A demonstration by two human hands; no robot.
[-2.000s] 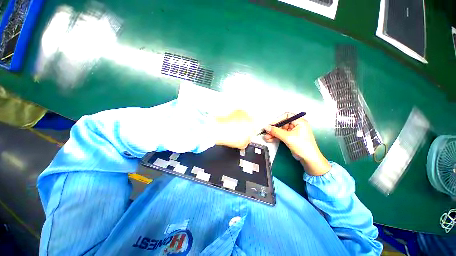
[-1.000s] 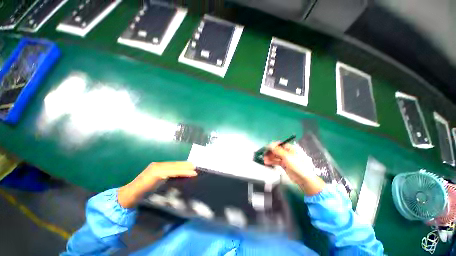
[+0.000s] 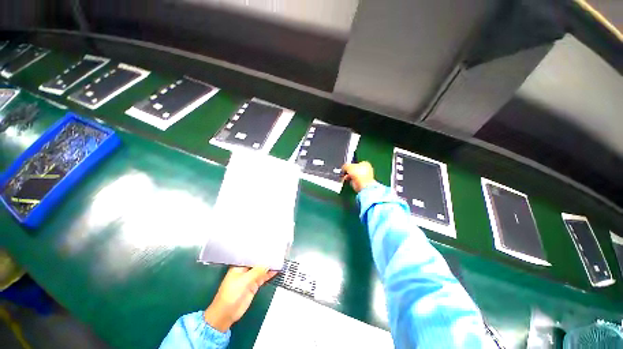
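My left hand (image 3: 239,297) grips the lower edge of a white sheet or pad (image 3: 254,208), held up over the bench; whether a panel is behind it cannot be seen. My right hand (image 3: 358,175) reaches out to the conveyor, its fingers at the right edge of a dark panel (image 3: 324,148) with pale squares, which lies on a white sheet. A small dark thing shows at those fingers, too small to tell. The adhesive strip sheet (image 3: 298,278) lies on the bench just right of my left hand.
A row of dark panels on white sheets crosses the green conveyor (image 3: 372,146). A blue tray (image 3: 60,167) with dark scraps stands at the left. Another white sheet (image 3: 317,324) lies at the front edge. A fan (image 3: 593,337) is cut off at the lower right.
The view has swung up toward the conveyor. My left hand has gone from the dark panel in the lap to the raised white sheet. My right hand has moved forward to a conveyor panel.
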